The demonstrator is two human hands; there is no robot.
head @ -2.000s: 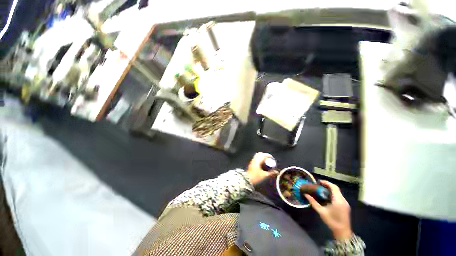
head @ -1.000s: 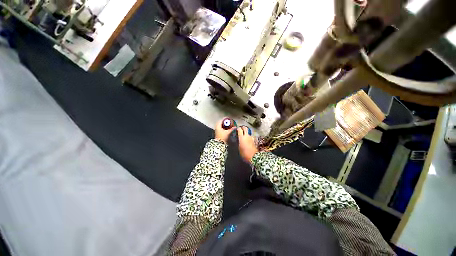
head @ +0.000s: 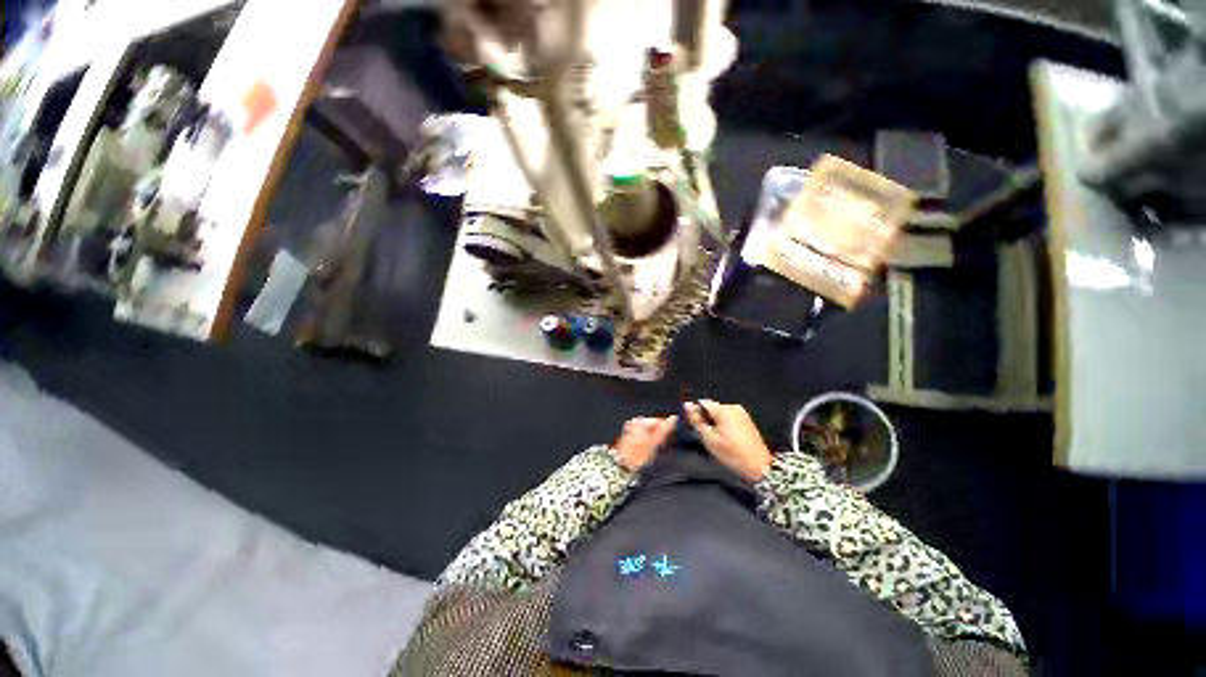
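Note:
Two dark thread spools with pale ends stand side by side near the front edge of the sewing machine table (head: 509, 341). The left spool (head: 558, 331) has some red on it, the right spool (head: 598, 333) looks blue. My left hand (head: 645, 442) and my right hand (head: 730, 437) are close together in front of my dark apron, just off the table's front edge. The fingers of both look bent or pinched. It is too blurred to tell whether they hold something thin, such as a thread. Neither hand touches the spools.
A white-rimmed waste bucket (head: 846, 442) with brown scraps stands right of my right hand. A stool with a cardboard sheet (head: 846, 228) is beyond it. Another white table (head: 1124, 318) is at right. Patterned strips (head: 657, 324) hang beside the spools. White cloth (head: 172, 529) lies at lower left.
The two spools that were in my hands now stand on the table. Both hands have drawn back from the table towards my body. The view has turned, and the bucket shows again at right.

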